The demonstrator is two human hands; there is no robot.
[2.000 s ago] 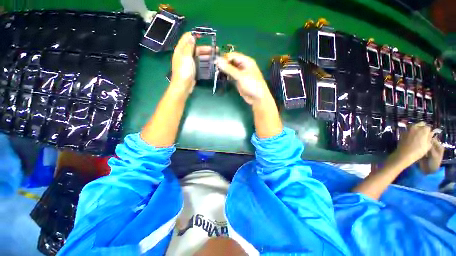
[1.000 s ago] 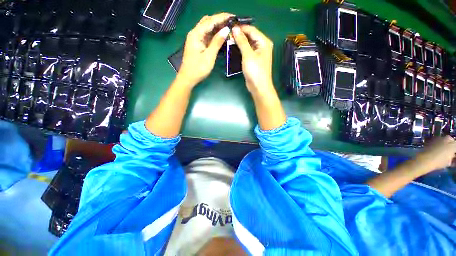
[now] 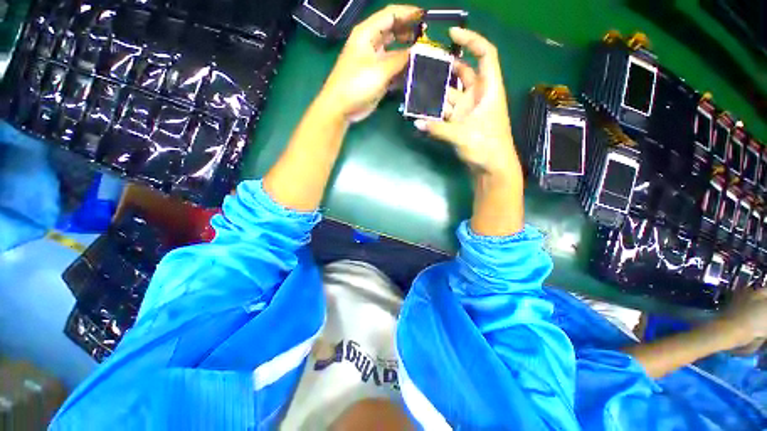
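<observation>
A display module [image 3: 429, 82] with a white-edged grey window is held upright between my hands near the top centre. Its orange flex tail [image 3: 431, 39] points away from me, beside a small dark bar-like part [image 3: 446, 15]. My right hand [image 3: 478, 109] grips the module along its right and lower edge. My left hand [image 3: 370, 69] is at the left, its fingers at the flex tail end; what exactly its fingertips hold is hidden.
Stacks of modules stand at the right [image 3: 562, 145], [image 3: 616, 181], [image 3: 635, 84], and one at the top [image 3: 330, 10]. Black trays lie left [image 3: 143, 93]; a filled one [image 3: 656, 244] is right. Trays [image 3: 118, 278] sit low left. Another person's forearm [image 3: 690, 347] shows lower right.
The module now faces up between my hands, with my right hand opened around its side. Earlier both hands were close together at its top end. The view has shifted and tilted.
</observation>
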